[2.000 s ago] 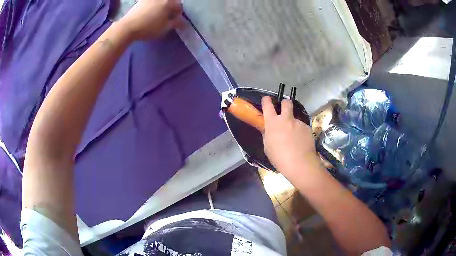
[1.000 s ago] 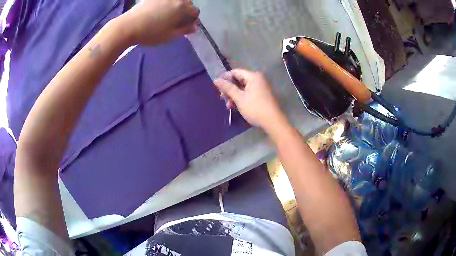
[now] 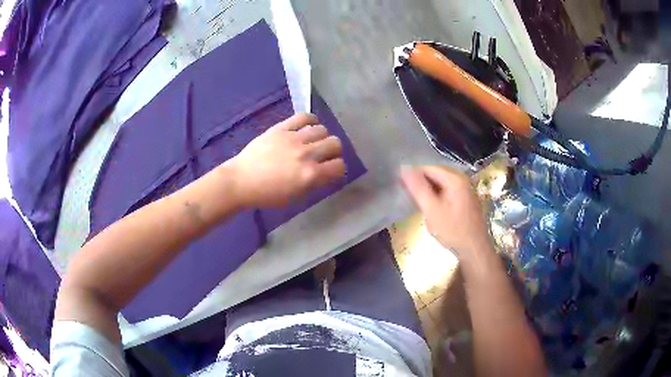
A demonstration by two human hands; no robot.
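A purple panel (image 3: pixel 213 177) lies flat on the pale table cover, with a raised seam running lengthwise across it. My left hand (image 3: pixel 290 162) is closed over the panel near its straight edge, on the lower end of a whitish tape strip (image 3: pixel 296 66). The strip runs up from my fist and out of the top of the picture. My right hand (image 3: pixel 445 199) is blurred, right of the panel near the table's front edge, thumb and fingers close together; whether it holds anything cannot be told. The black iron (image 3: pixel 460 103) with its orange handle rests untouched at the right.
Rumpled purple pieces (image 3: pixel 81 81) are heaped at the far left. The iron's hose (image 3: pixel 588 163) runs off to the right. Clear bluish plastic bags or bottles (image 3: pixel 566 228) lie below right, beyond the pale table's edge (image 3: pixel 294 276).
The iron was released and set down to the right. My left hand has come down the panel with the tape. My right hand has left the panel's edge and moved right and down.
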